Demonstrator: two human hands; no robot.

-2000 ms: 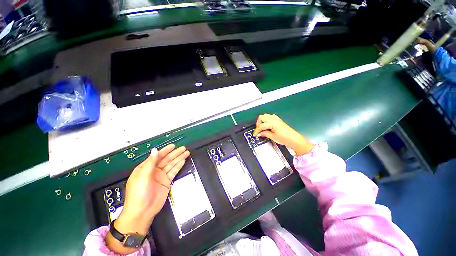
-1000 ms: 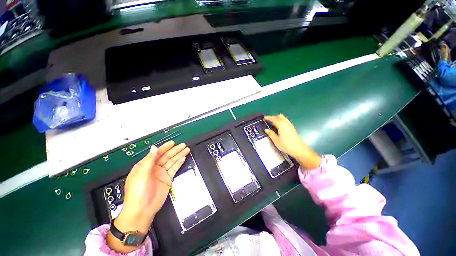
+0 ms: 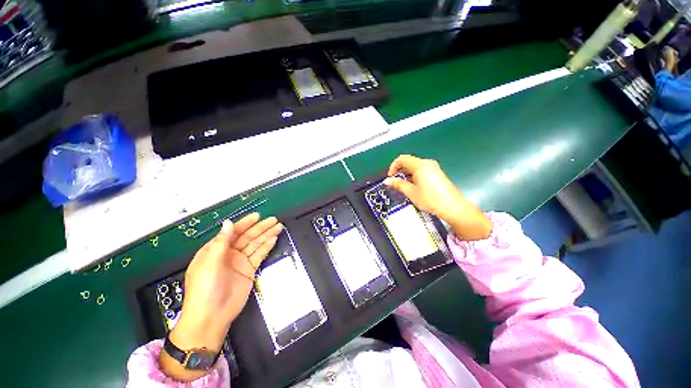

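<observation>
A black foam tray [image 3: 303,222] lies in front of me with several phone housings in its pockets. My right hand [image 3: 424,186] is over the camera end of the rightmost phone housing [image 3: 411,236], thumb and index finger close together near the rings. Whether a small part is between them cannot be told. My left hand [image 3: 227,269] is palm up and open over the tray's left part, partly covering two housings. Nothing shows in its palm. Tweezers [image 3: 241,213] lie on the bench behind it. Small yellowish rings [image 3: 189,226] are scattered on the bench.
A blue parts bin [image 3: 89,161] with a clear bag stands at the left on a white board [image 3: 303,145]. A second black foam tray [image 3: 227,98] on the board holds two housings at its right end. At the far right are a person's blue sleeve and a hand.
My right hand moved off the camera end of the rightmost housing, then back over it with fingertips closer together. My left hand has stayed nearly still. The view has shifted slightly.
</observation>
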